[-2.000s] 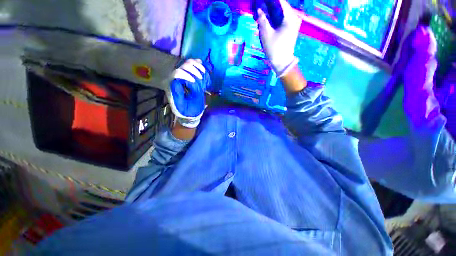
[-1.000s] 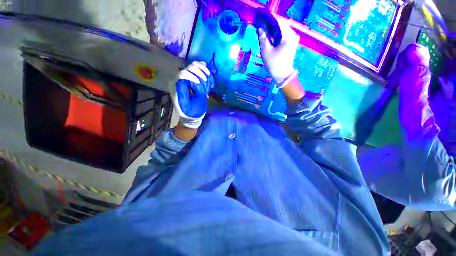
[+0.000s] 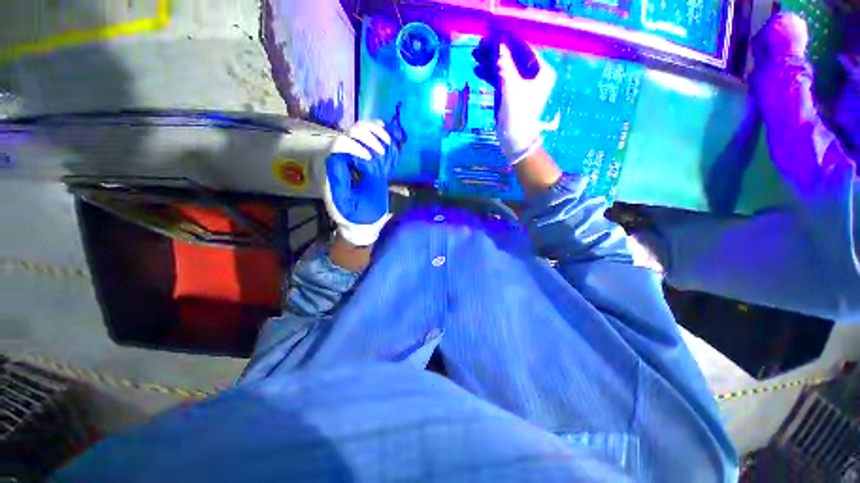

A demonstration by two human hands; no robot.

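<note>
A teal-blue circuit board (image 3: pixel 589 132) lies on the bench in front of me, with long parallel bars near its left end. My right hand (image 3: pixel 520 102), in a white glove, is over the board, its fingers curled around a dark object whose kind I cannot make out. My left hand (image 3: pixel 360 179), in a white and blue glove, is half curled at the board's left side. A small dark pointed tip (image 3: pixel 397 127) shows above its fingers, likely tweezers. A blue ring, perhaps a spool (image 3: pixel 417 44), stands at the board's upper left.
A pale-edged frame with blue panels (image 3: pixel 693 55) lies beyond the board. The green-teal bench top (image 3: pixel 684 170) extends right, where another person's sleeve (image 3: pixel 797 113) reaches in. A black bin (image 3: pixel 123 283) with red contents is at lower left, below a red-yellow button (image 3: pixel 290 172).
The view has shifted, so the frame beyond the board sits higher and the bin lower. My right hand has moved slightly down relative to the ring. My left hand keeps its curled pose.
</note>
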